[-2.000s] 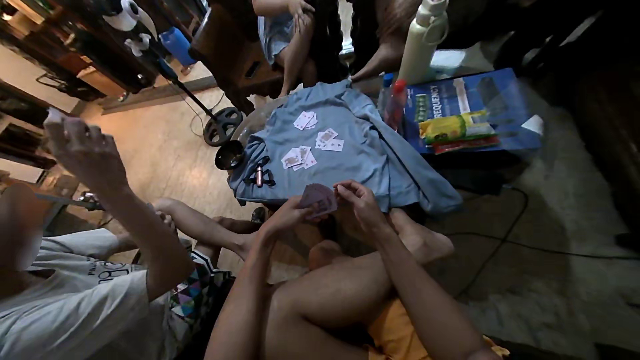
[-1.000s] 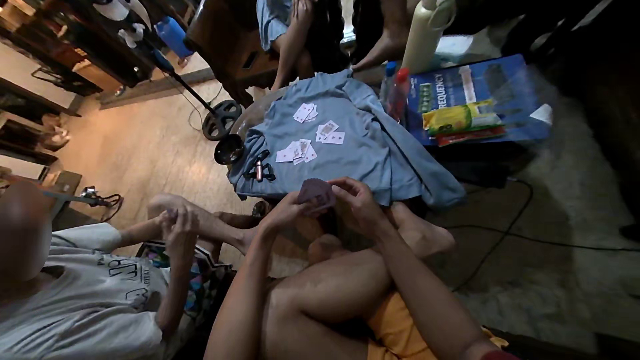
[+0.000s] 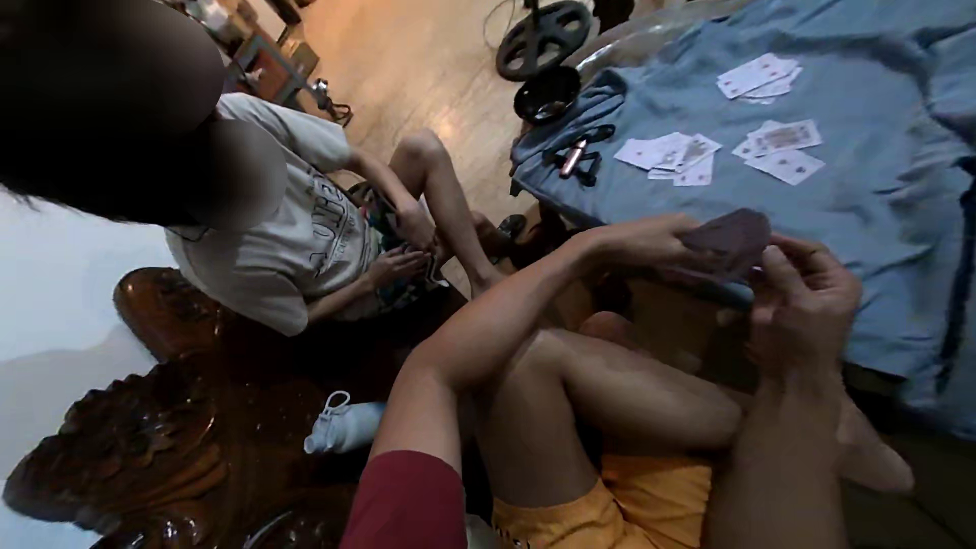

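A fan of playing cards (image 3: 728, 240), its dark backs toward the camera, sits in my left hand (image 3: 659, 238) above my crossed legs. My right hand (image 3: 808, 293) touches the fan's right edge with thumb and fingers; whether it pinches a single card is unclear. Beyond my hands, a blue cloth (image 3: 862, 99) covers the table. On it lie three loose groups of face-up playing cards: one at the left (image 3: 671, 156), one at the right (image 3: 785, 149) and one farther back (image 3: 759, 78).
A small dark bowl (image 3: 547, 95) and a black strap-like item with a metallic cylinder (image 3: 573, 158) are at the table's left end. Beside me on the carved wooden bench (image 3: 252, 450) lies a pale bottle (image 3: 347, 427). A person in a light shirt (image 3: 267, 221) sits at the left.
The view has swung far to the left. The person at the left had a hand raised two seconds ago; both their hands are now low at their lap. My hands remain at the fan of cards.
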